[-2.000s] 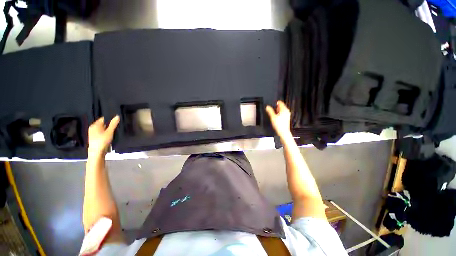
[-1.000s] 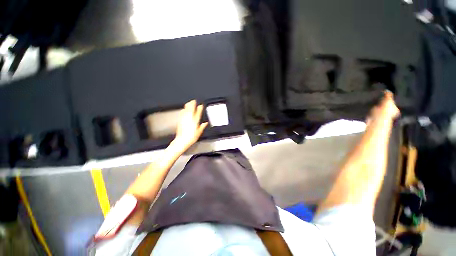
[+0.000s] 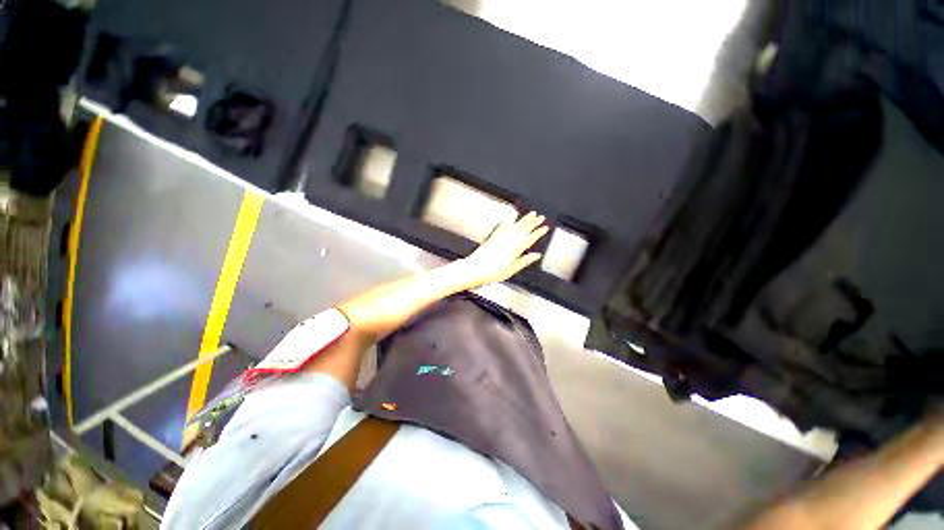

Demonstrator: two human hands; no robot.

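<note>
A flat black panel with cut-outs (image 3: pixel 518 114) lies on the light table, its three light openings along the near edge. My left hand (image 3: pixel 509 248) rests on it, palm down with fingers spread, between the middle and right openings, holding nothing. My right forearm (image 3: pixel 880 481) shows blurred at the lower right; the hand is blurred or cut off near the right edge, so its fingers cannot be made out. The panel stack (image 3: pixel 714 228) stands right of the panel, blurred.
Another black panel (image 3: pixel 238 52) with dark material in its openings lies at the left. The table's pale front edge (image 3: pixel 352 223) runs slantwise. Below are a grey floor with yellow lines (image 3: pixel 230 290) and a metal frame (image 3: pixel 155 388) at the lower left.
The view has turned and tilted, with the panels now slanting down to the right. My left hand stays on the panel; my right hand has moved from the stack's front towards the right edge.
</note>
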